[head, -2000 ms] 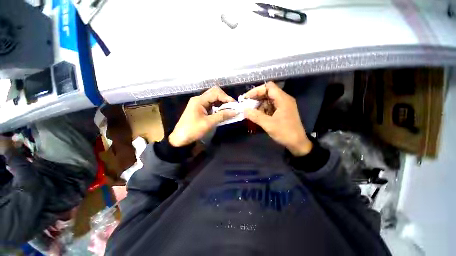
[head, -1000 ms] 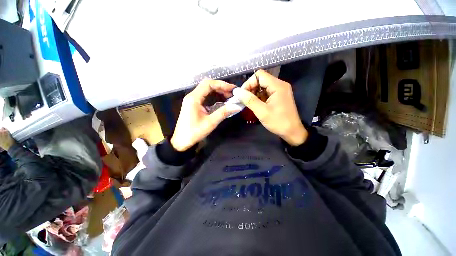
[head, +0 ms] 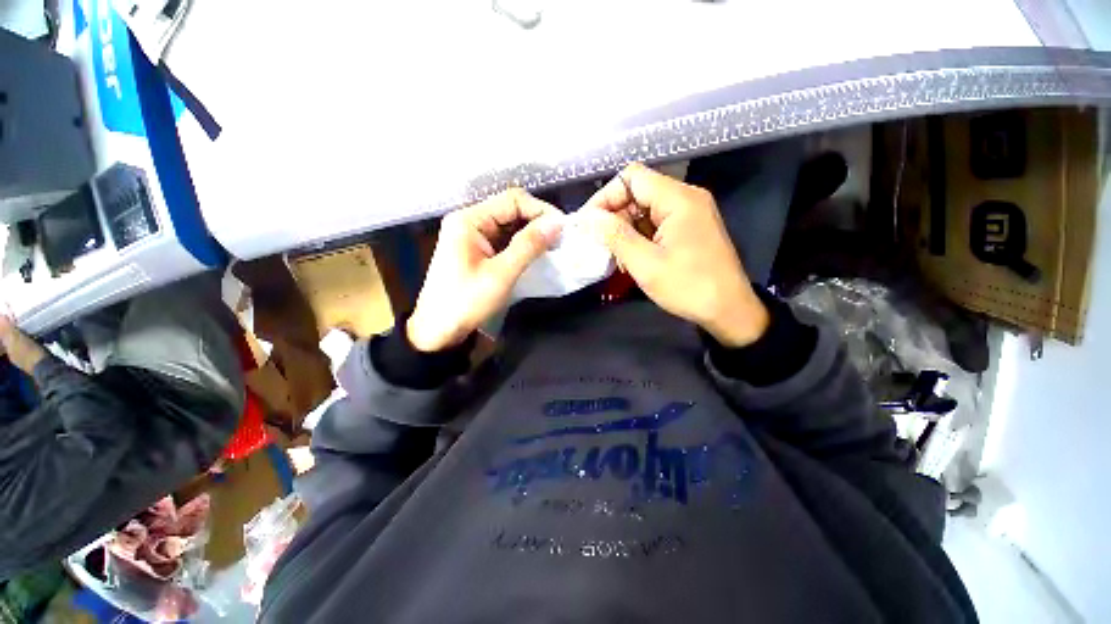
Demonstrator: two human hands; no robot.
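A small white piece [head: 568, 263] hangs from my fingertips above my lap, just in front of the table's ruler edge. My left hand [head: 475, 271] pinches its upper left part between thumb and fingers. My right hand [head: 677, 254] pinches its upper right part. The fingertips of both hands are close together, and they hide the top of the piece. Whether a thread or pin is at the fingertips cannot be told.
The white table [head: 402, 110] with its printed ruler edge spans the top. A blue-marked box [head: 134, 134] is at its left end. A person's sleeve [head: 110, 427] is at far left. A carton [head: 999, 232] and plastic bags [head: 871, 329] lie below right.
The white piece, crumpled between my fingers before, now hangs more spread out. My hands stay close together. The view has shifted, so the black snips have left the picture.
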